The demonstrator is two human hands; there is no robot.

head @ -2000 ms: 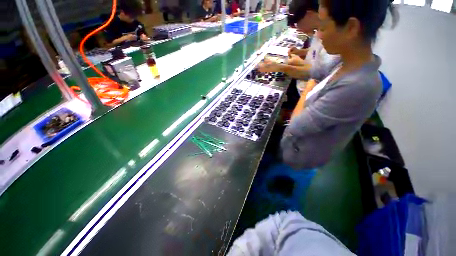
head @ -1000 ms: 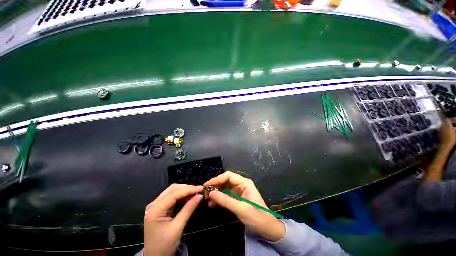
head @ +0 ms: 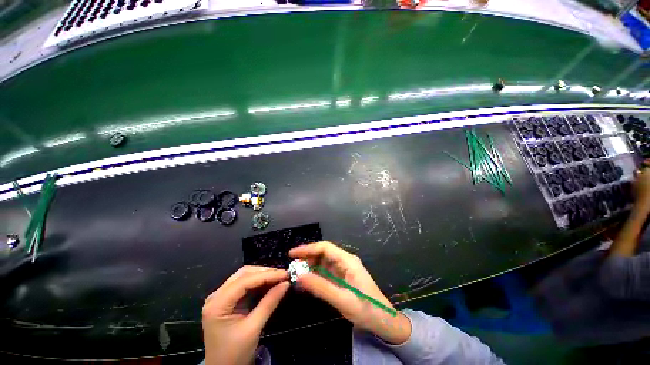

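Observation:
A small round board assembly (head: 298,270), whitish and metallic on its face, is held between both hands at the lower middle. My left hand (head: 246,306) pinches its left edge with thumb and fingertips. My right hand (head: 346,285) holds its right side and also a thin green stick (head: 356,291) that slants down along the palm. The tips of the stick and any tiny parts at the fingertips are too small to tell. A black speckled pad (head: 281,242) lies just beyond the hands, partly hidden by them.
Several black rings (head: 205,207) lie left of loose round boards (head: 258,201). Green stick bundles lie at right (head: 485,162) and far left (head: 41,214). A compartment tray (head: 568,167) stands at right by another person's arm (head: 631,221). The green belt (head: 285,71) carries small units beyond a white-blue rail (head: 299,134).
The view has swung from the neighbour down to the bench. Since a second ago, the held assembly shows a whiter face, and the belt units have shifted left. Both hands stay nearly in place.

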